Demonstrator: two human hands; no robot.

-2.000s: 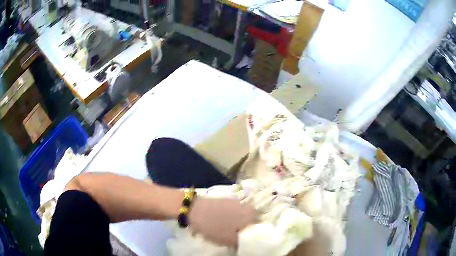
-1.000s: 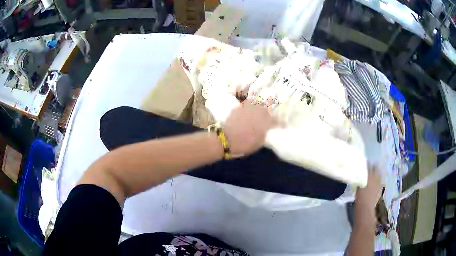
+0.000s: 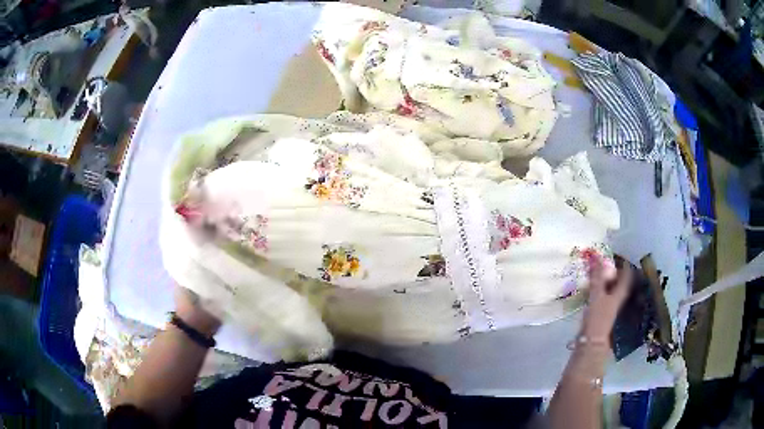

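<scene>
The cream floral dress (image 3: 377,235) lies stretched across the front of the table, its lace band (image 3: 465,255) running across it right of the middle. The black sleeve board is hidden under the cloth. My left hand (image 3: 197,308) is at the dress's left end, its fingers mostly covered by the skirt cloth. My right hand (image 3: 605,281) holds the dress's right end between thumb and fingers. The steam iron (image 3: 634,310) stands at the right table edge, just beside my right hand, not held.
More floral cloth (image 3: 452,75) lies heaped at the back of the white table (image 3: 226,67). A striped cloth (image 3: 620,105) and a small dark tool (image 3: 658,178) lie at the right. Blue baskets (image 3: 63,276) stand at the left. A white hose (image 3: 737,281) hangs at the right.
The dress now covers the black board, which was largely bare. My left hand has moved from the middle to the left end. My right hand has moved slightly up and onto the dress's right end.
</scene>
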